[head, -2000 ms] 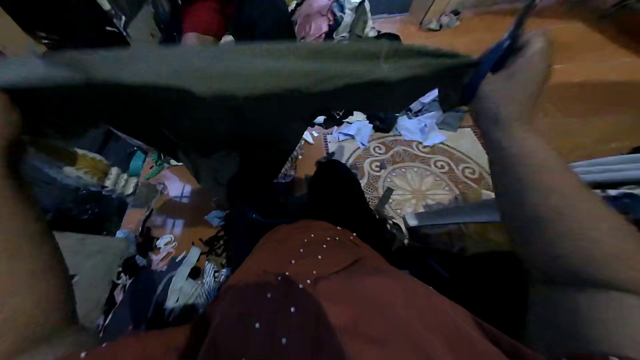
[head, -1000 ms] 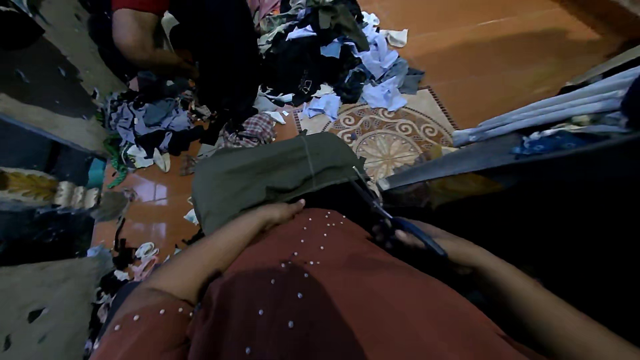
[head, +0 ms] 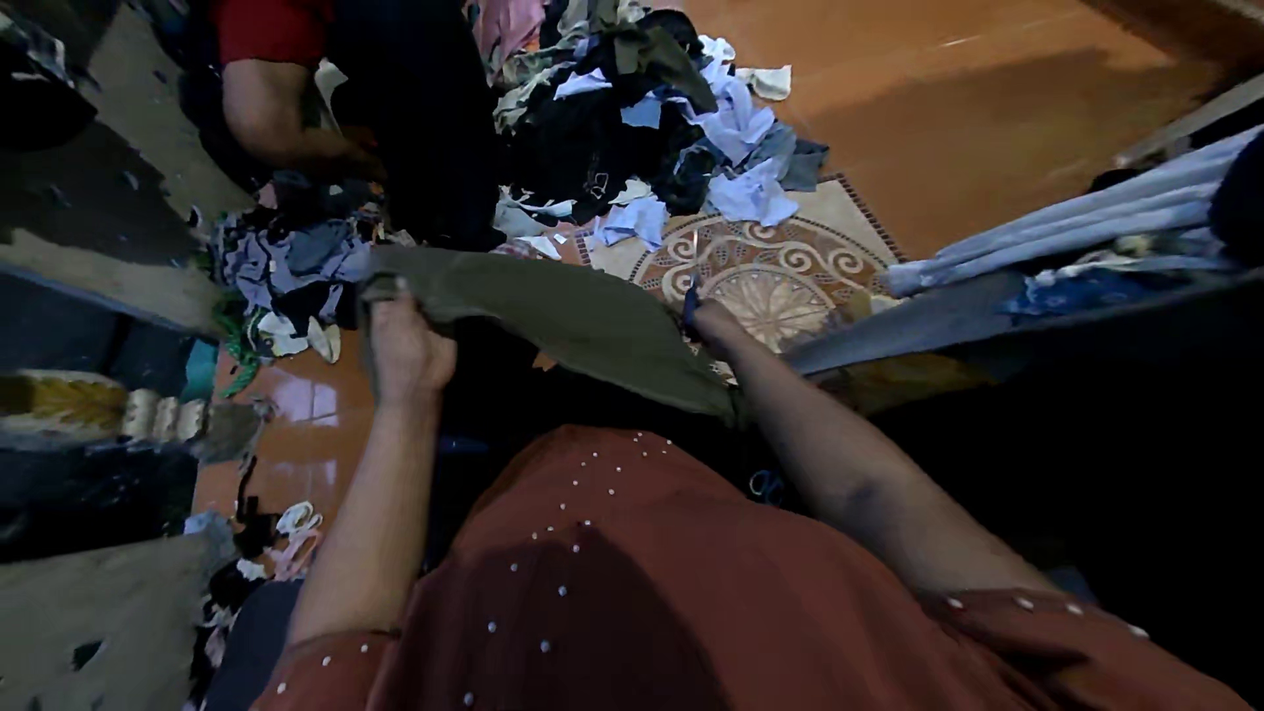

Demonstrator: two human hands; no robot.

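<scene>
My left hand grips one end of an olive-green cloth, which stretches out over my lap toward the right. At the cloth's far right side, my right hand is closed around scissors with dark blue handles; the blades point away from me and look blurred. Whether the right fingers also touch the cloth cannot be told. A small pair of blue loops shows beside my right forearm, against dark fabric.
A large heap of cloth scraps lies ahead on the tiled floor. A smaller heap is at the left, beside a seated person in a red top. Folded pale fabric lies at the right, a carved post at the left.
The olive cloth lay over my lap a second ago and is now raised and spread. My left hand has moved left and away from my body, my right hand forward with the scissors.
</scene>
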